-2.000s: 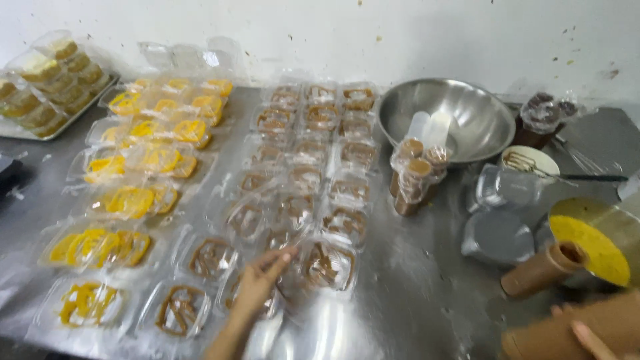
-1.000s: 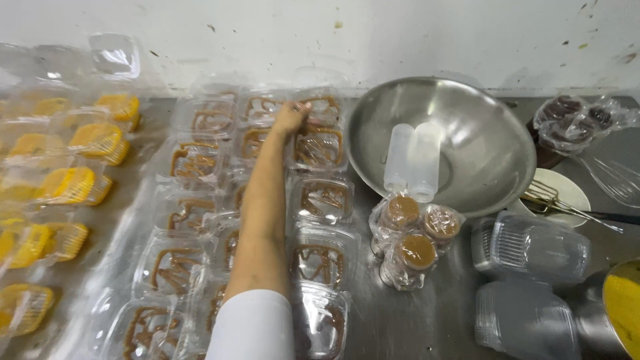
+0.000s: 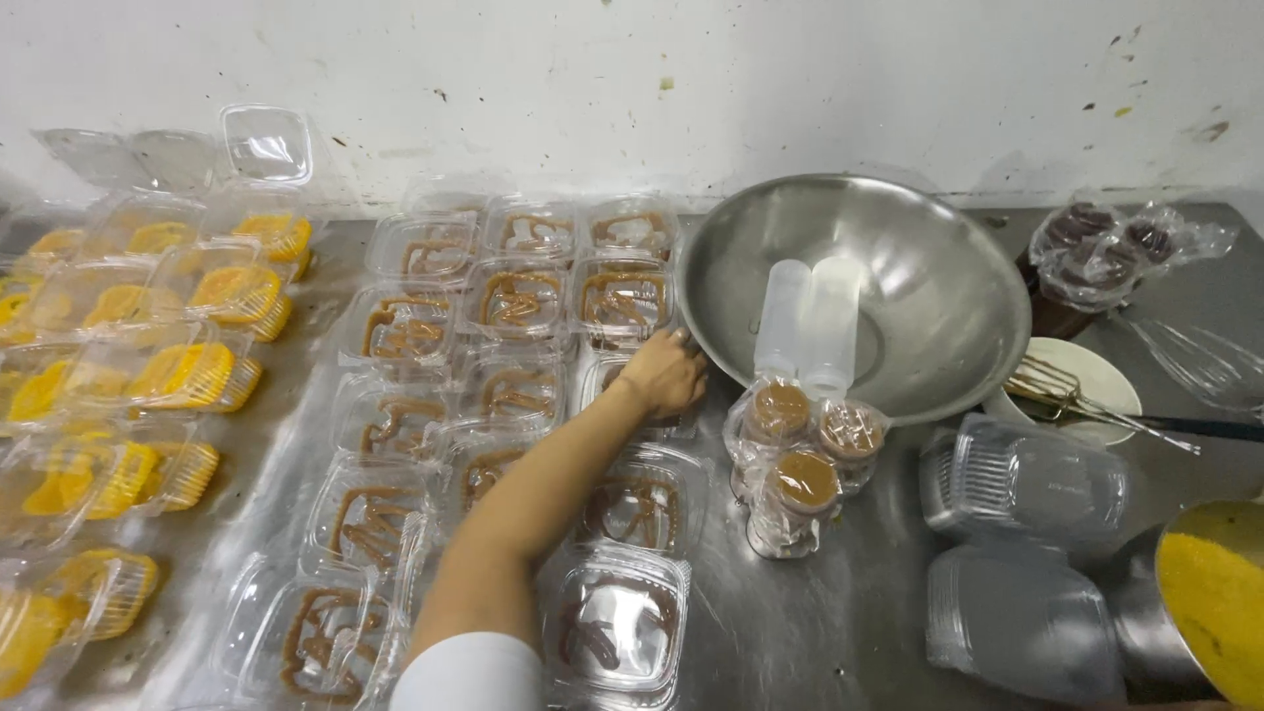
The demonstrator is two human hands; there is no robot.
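My left hand (image 3: 667, 375), with the fingers curled down and their tips hidden, is at the right side of a clear plastic clamshell container (image 3: 602, 373), beside the rim of a large steel bowl (image 3: 938, 390). Whether it grips the container cannot be told. Around the forearm stand rows of such containers with brown sauce piped inside, among them one behind the hand (image 3: 622, 301) and one nearer me (image 3: 637, 509). My right hand is not in view.
Containers with yellow food (image 3: 183, 373) stand at left. Two translucent bottles (image 3: 780, 316) lie in the bowl; plastic-wrapped brown-topped containers (image 3: 805, 481) stand before it. At right are a whisk (image 3: 1200, 360), a white bowl (image 3: 1106, 380), stacked empty containers (image 3: 1027, 484) and a pot of yellow contents (image 3: 1210, 592).
My left hand went from the near containers to the far ones, then came back nearer, beside the steel bowl. My right hand, seen earlier at a brown cylindrical thing, has left the view.
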